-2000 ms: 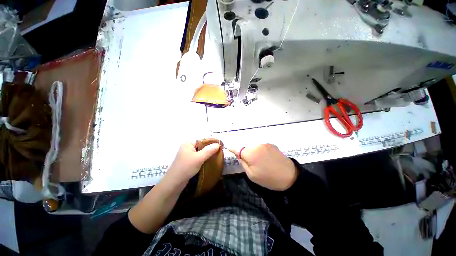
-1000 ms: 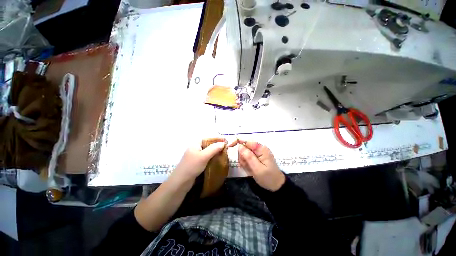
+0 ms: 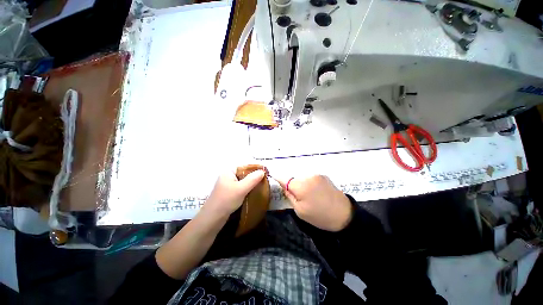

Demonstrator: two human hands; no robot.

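Note:
A tan-brown fabric band [image 3: 255,207] hangs over the table's front edge towards the lap. My left hand [image 3: 233,189] pinches its upper end between thumb and fingers. My right hand [image 3: 317,199] is just to the right, closed around a small thin reddish tool [image 3: 289,184]. The tool's tip points left at the corner of the band; whether it touches the cloth is too small to tell. An orange-tan fabric piece [image 3: 256,112] lies at the needle area of the sewing machine [image 3: 363,77], beyond my hands.
Scissors with red-orange handles [image 3: 413,146] lie right of the needle. A brown plastic-wrapped board [image 3: 89,131] is at left, with a white cord [image 3: 66,155] and a tied brown bundle [image 3: 30,143]. A printed ruler [image 3: 381,186] runs along the table's front edge.
One second ago my right hand's fingertips were raised near the band's end. Now the hand is turned flatter, with the tool pointing at the band's corner. My left hand keeps its pinch.

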